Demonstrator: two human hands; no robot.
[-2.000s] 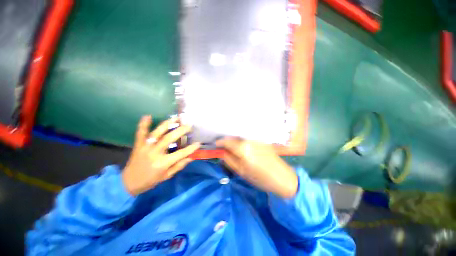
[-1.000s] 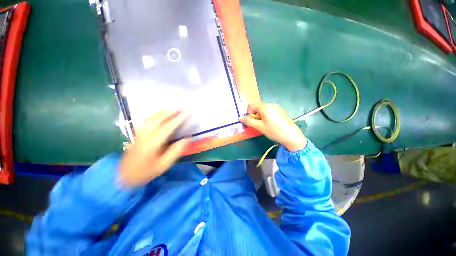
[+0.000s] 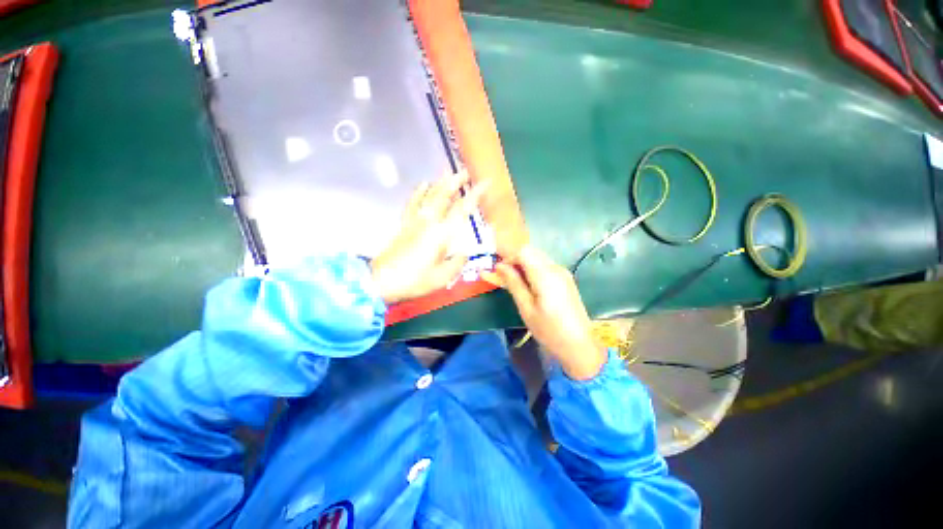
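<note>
A large grey panel [image 3: 331,93] with dark edges and pale marks lies in a red-orange tray [image 3: 481,139] at the bench's near edge. My left hand [image 3: 426,243] lies over the panel's lower right part, with fingers at the right edge. A black strip [image 3: 445,129] runs along that edge, partly under my fingers. My right hand [image 3: 543,300] is at the panel's lower right corner, with thumb and index finger close together. What these fingertips hold, if anything, is too small to tell. A thin yellow strip end shows just below my right hand.
Two yellow-green strip coils, a looser one [image 3: 713,212] and a tighter one [image 3: 755,238], lie on the green bench [image 3: 579,103]. A whitish bucket [image 3: 713,398] with yellow scraps stands below right. Other red trays [image 3: 31,207] sit at far left and upper right.
My left hand has moved right from the panel's lower left part to its right edge. My right hand has moved slightly down. The black strip along the near edge is now mostly covered by my left arm.
</note>
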